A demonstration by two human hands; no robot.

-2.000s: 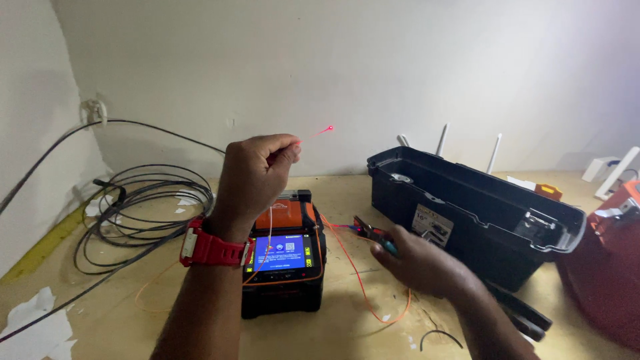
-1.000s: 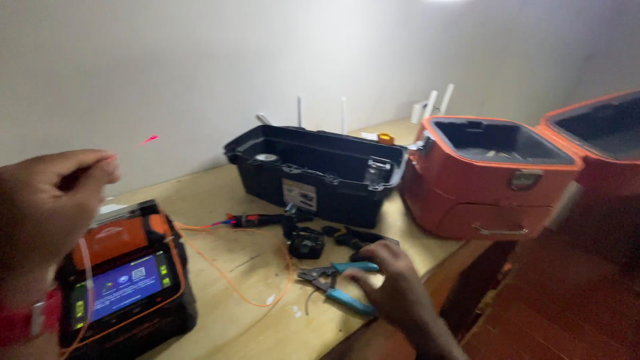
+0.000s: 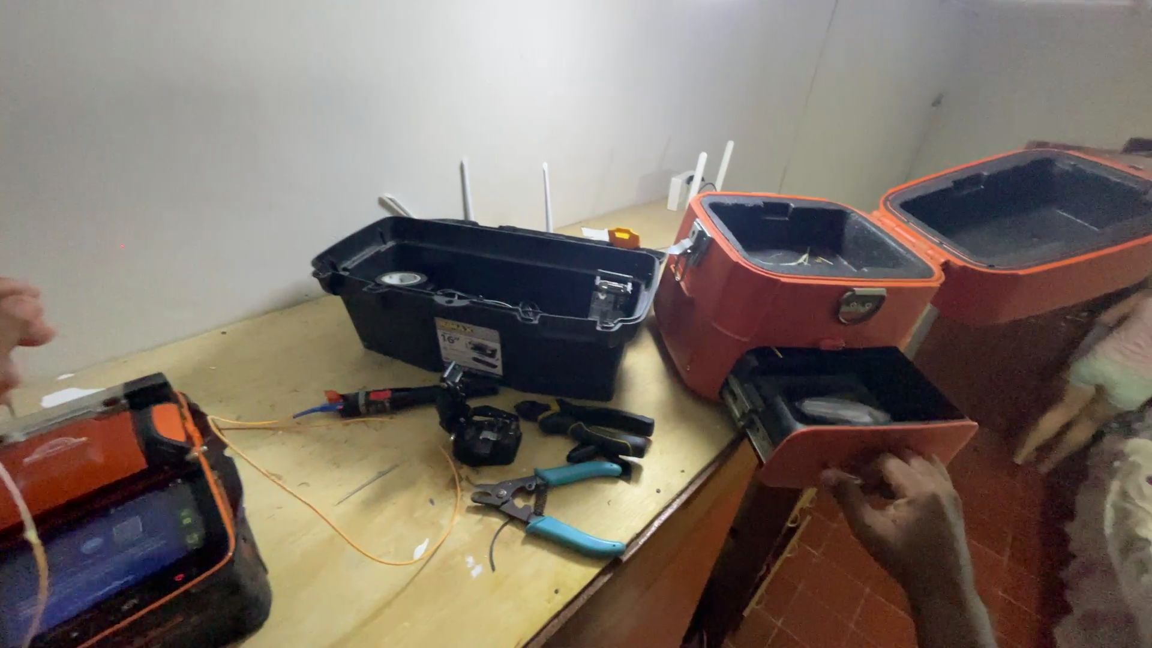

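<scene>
At the left edge, my left hand (image 3: 20, 328) is partly cut off, fingertips together; a thin optical fiber (image 3: 36, 549) hangs below it over the orange and black fusion splicer (image 3: 99, 459), and a faint red dot glows to its right. My right hand (image 3: 909, 513) has its fingers curled at the front of a pulled-out drawer (image 3: 864, 441) in the orange case (image 3: 774, 315). A clear packet (image 3: 841, 412) lies inside this drawer. Teal-handled cutters (image 3: 549, 508), black pliers (image 3: 594, 427), a small black cleaver-like device (image 3: 486, 436) and a pen-shaped light source (image 3: 387, 399) lie on the table.
Behind the tools stands a black toolbox (image 3: 558, 360) with a tape roll (image 3: 401, 279) inside. White antennas (image 3: 545, 198) rise behind it. The case's lid (image 3: 1017, 288) hangs open at right, near part of another person (image 3: 1116, 369). An orange cable (image 3: 342, 540) loops across the table.
My right hand has let go of the teal-handled cutters and moved right to the case. The drawer, closed one second ago, is now pulled out. The view has swung right.
</scene>
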